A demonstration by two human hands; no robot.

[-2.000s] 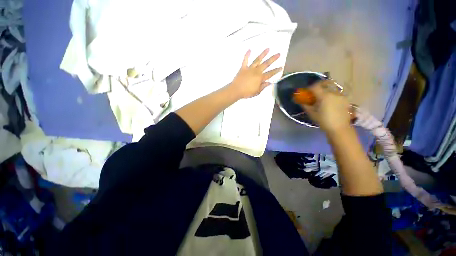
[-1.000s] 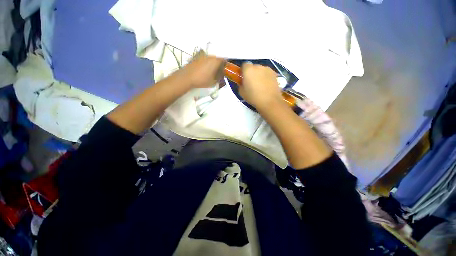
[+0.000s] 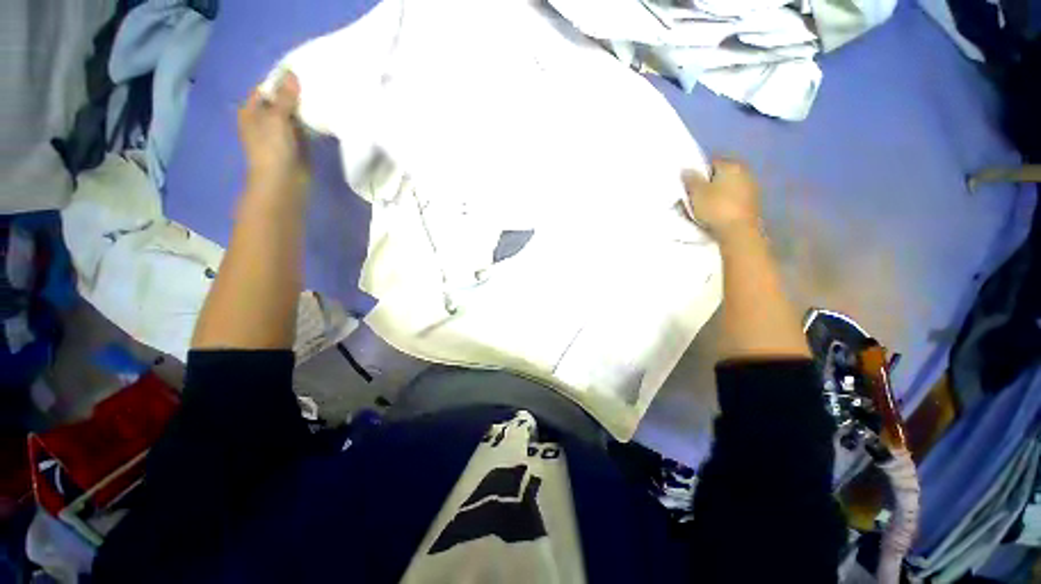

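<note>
A large white garment (image 3: 548, 137), partly overexposed, spreads over the blue-violet table in front of me. My left hand (image 3: 274, 131) grips its upper left edge. My right hand (image 3: 725, 196) grips its right edge. A small dark patch (image 3: 513, 244) shows near the middle of the cloth, and the lower border hangs toward my apron. The steam iron (image 3: 847, 371), with its orange-brown handle, stands at the table's right front, apart from both hands. Its pale pink hose (image 3: 901, 502) runs down from the rear.
A pile of pale grey-white garments (image 3: 742, 51) lies at the far side of the table (image 3: 873, 194). Cream cloth (image 3: 148, 274) hangs along the left front edge. A red item (image 3: 114, 439) is at lower left. Folded blue cloth (image 3: 993, 456) is at the right.
Both hands have let go of the iron, which has moved from the garment to the right. The hands have spread apart and taken hold of the garment's two sides.
</note>
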